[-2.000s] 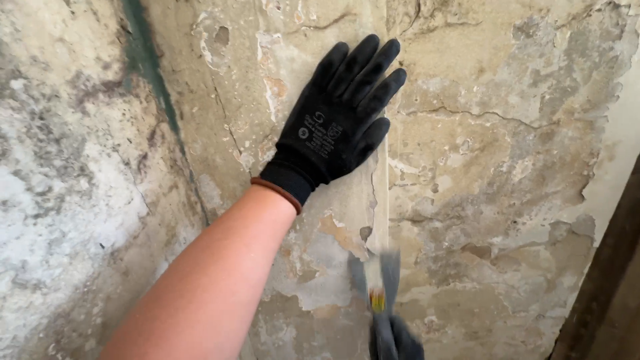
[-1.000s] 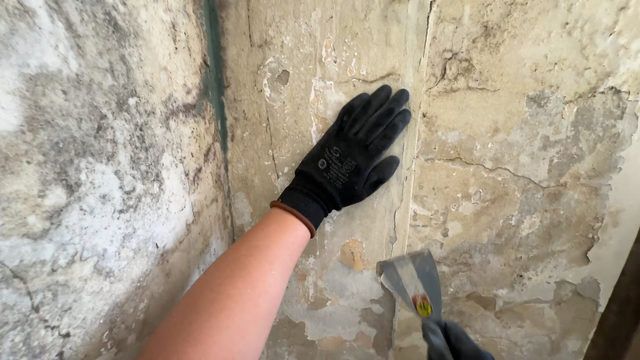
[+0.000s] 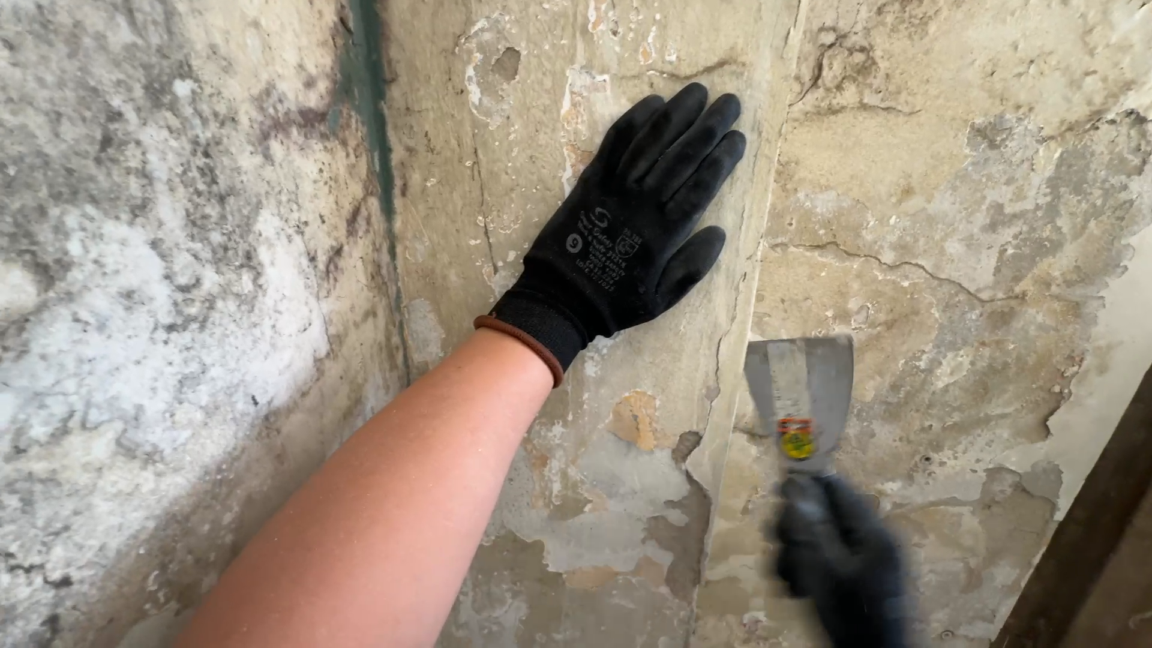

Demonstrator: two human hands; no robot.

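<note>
My left hand [image 3: 634, 216], in a black coated work glove with a brown cuff edge, lies flat against the plaster wall [image 3: 900, 198], fingers pointing up and to the right. It holds nothing. Below and to the right, my right hand [image 3: 837, 549], also in a black glove and blurred, grips a wide metal scraper [image 3: 801, 387]. The scraper's blade points up and has a small yellow and red sticker. Its top edge is just right of a vertical seam [image 3: 756, 261] in the wall. The fist hides the scraper's handle.
A stained wall with white patches [image 3: 162, 315] meets this wall at a corner on the left, with a dark green strip [image 3: 369, 99] along its upper part. Flaking plaster [image 3: 621, 486] shows below my left hand. A dark brown beam [image 3: 1089, 531] slants at the lower right.
My right hand has moved the scraper up the wall and slightly right relative to the seam since a second ago. My left hand stays flat against the wall.
</note>
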